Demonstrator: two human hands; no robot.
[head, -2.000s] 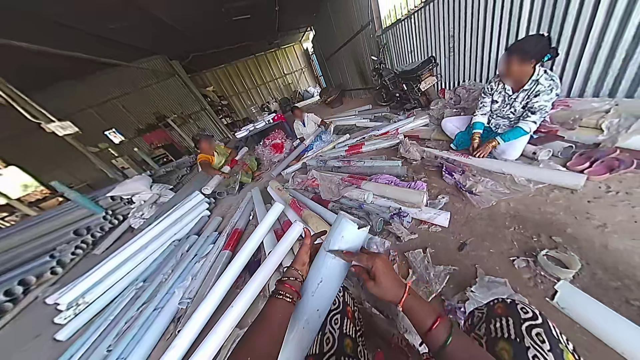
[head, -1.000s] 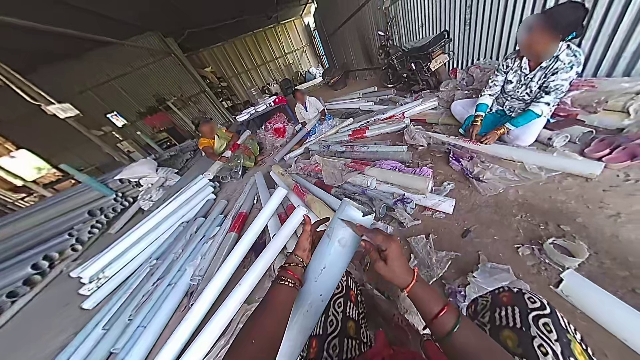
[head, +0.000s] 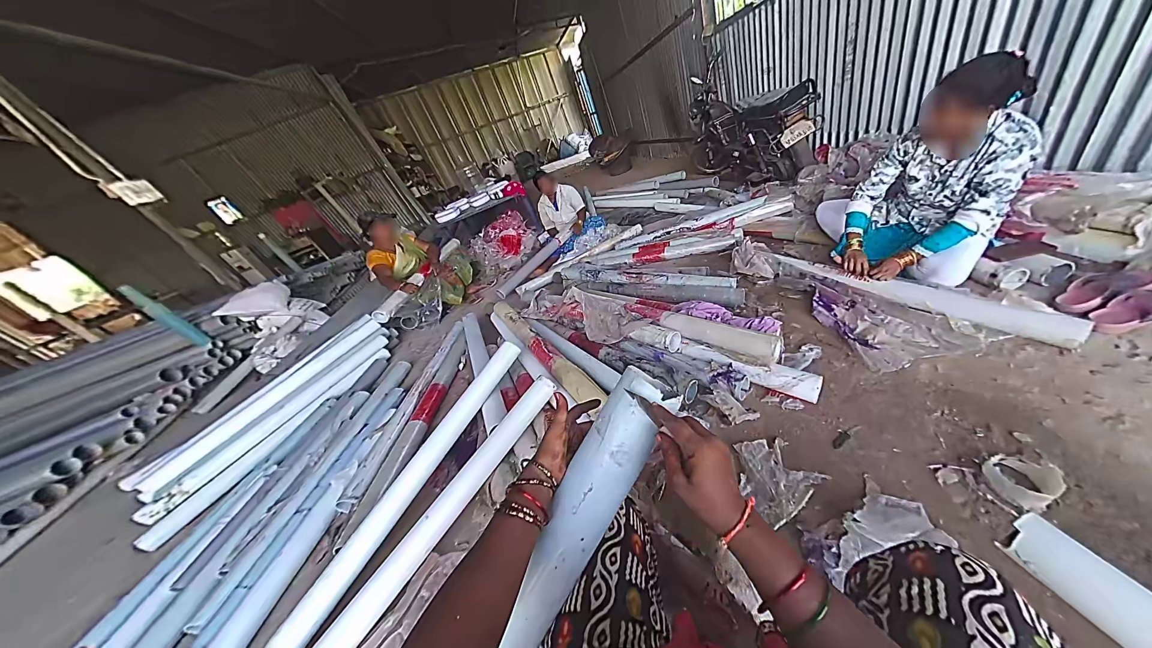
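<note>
A pale blue-grey plastic pipe [head: 585, 504] slants up from my lap, its far end broken and jagged. My left hand [head: 560, 441] rests against the pipe's left side near that end, thumb and fingers spread. On the right, my right hand [head: 697, 463] has its fingers bent at the jagged rim; whether they pinch a flap of film or a small tool there is hidden. Two long white pipes [head: 432, 450] lie just left of my left arm. Patterned cloth covers my knees on both sides of the held pipe.
Bundled pipes [head: 261, 405] lie at left, and mixed pipes with torn film [head: 684, 333] ahead. At right a person [head: 945, 180] sits with both hands on a white pipe [head: 972, 306]. Two people sit farther back. A cut pipe ring [head: 1023, 482] and another pipe [head: 1084, 576] lie at lower right.
My right hand has stayed at the pipe's broken rim, and my left hand remains beside the pipe. The view has shifted slightly.
</note>
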